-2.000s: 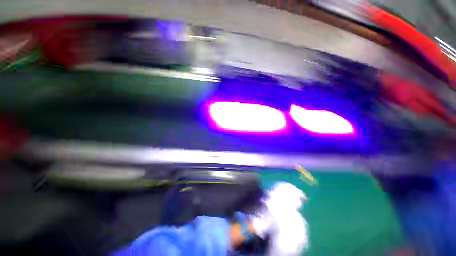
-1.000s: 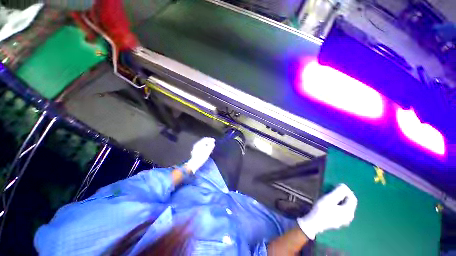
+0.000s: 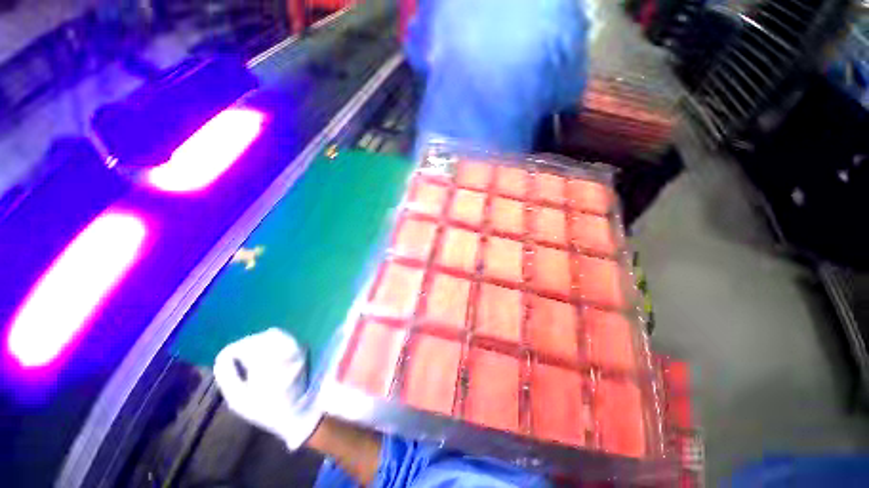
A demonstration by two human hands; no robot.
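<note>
My right hand point(image 3: 265, 379), in a white glove, is at the lower left by the near edge of the green mat point(image 3: 310, 248). Its fingers are curled. A small dark spot shows between them; I cannot tell whether it is a gap or a small thing held. A wide clear blister tray point(image 3: 500, 286) with a grid of salmon-red foam squares lies to the right of the mat. I see no boards in its pockets. My left hand is not in view.
Two glowing magenta-white lamps point(image 3: 76, 286) stand at the left over the belt. A silver conveyor rail point(image 3: 224, 214) runs beside the mat. A blue-coated person point(image 3: 500, 71) is behind the tray. Stacked red trays point(image 3: 624, 119) and black racks point(image 3: 791, 124) are at the right.
The view has swung right, so the lamps now show at the left and the blister tray has come into view. My right hand shows at the lower left; my left hand has left the picture.
</note>
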